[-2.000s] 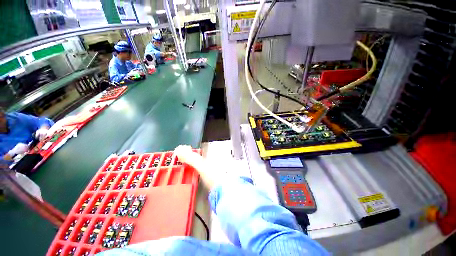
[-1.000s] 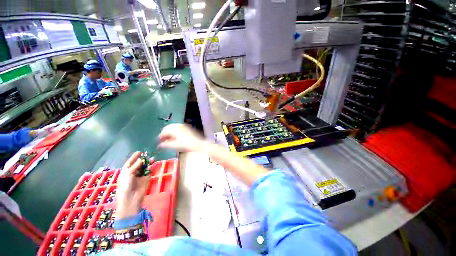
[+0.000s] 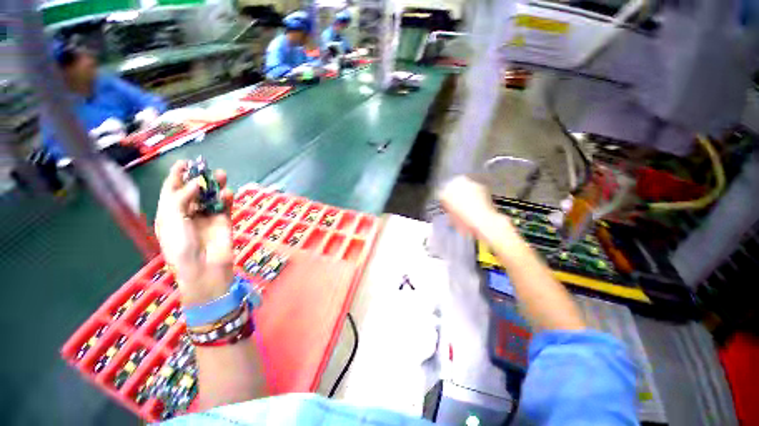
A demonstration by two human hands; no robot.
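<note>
My left hand (image 3: 195,233), bare with a blue wristband and bracelets, is raised above the red compartment tray (image 3: 362,223). Its fingers hold small green and black circuit boards (image 3: 202,185); how many is unclear. My right hand (image 3: 466,202), bare and blurred, is by the machine's pale upright, left of the work fixture (image 3: 566,281), a black plate with yellow edging and rows of boards. Its fingers look curled; whether it holds anything cannot be told. Loose boards (image 3: 172,378) lie beside the flat red sheet (image 3: 308,312) over the tray's near part.
A grey handset (image 3: 509,333) lies in front of the fixture, partly behind my right arm. Small side cutters (image 3: 406,284) and a black cable (image 3: 353,349) lie on the white surface. Another dark tool (image 3: 379,146) lies on the green bench. Several people in blue work across it.
The view has swung left. My left hand, absent at first, then low over the tray, is now raised with boards. My right hand has moved from the tray's far corner towards the machine.
</note>
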